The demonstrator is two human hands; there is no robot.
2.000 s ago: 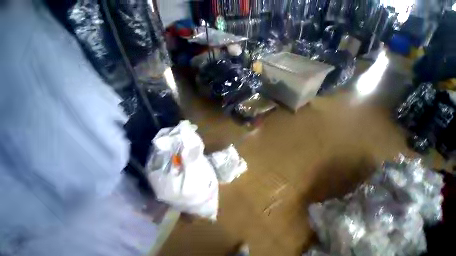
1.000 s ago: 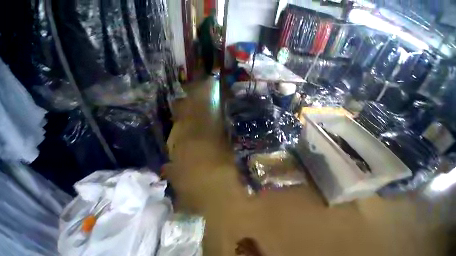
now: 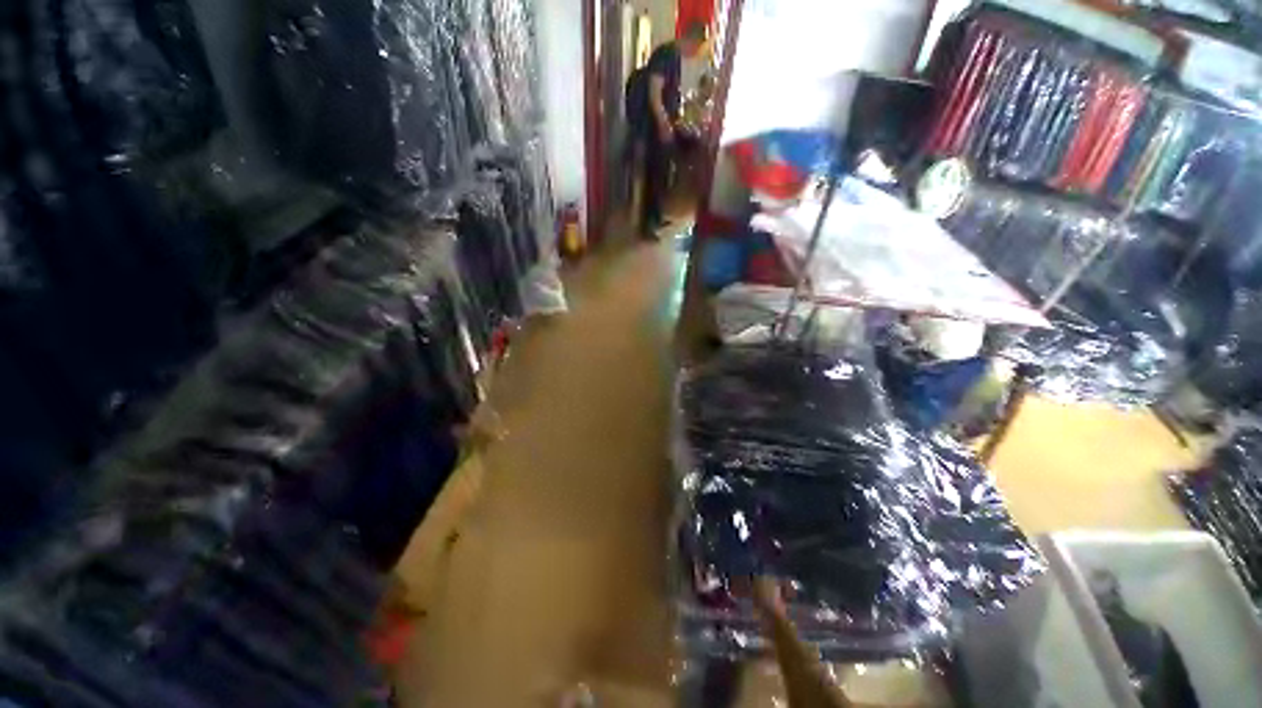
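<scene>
A stack of dark bagged garments (image 3: 858, 484) in glinting clear film stands just right of the aisle. Part of a forearm and hand, seemingly my right hand (image 3: 770, 609), rises from the bottom edge in front of the stack's near side. It is small and blurred; whether it touches the film or holds anything cannot be told. My left hand is not in view. A small pale spot at the bottom edge is too unclear to name.
A tan aisle (image 3: 561, 457) runs forward to a doorway, where a person in dark clothes (image 3: 662, 125) stands. Long rows of hanging bagged garments (image 3: 263, 401) line the left. A white tub (image 3: 1080, 609) is lower right. A white-topped table (image 3: 900, 256) stands behind the stack; racks are beyond.
The view has moved forward along the aisle. The white sack has left the picture, the dark stack is nearer, and the tub has shifted to the lower right. More of the forearm shows.
</scene>
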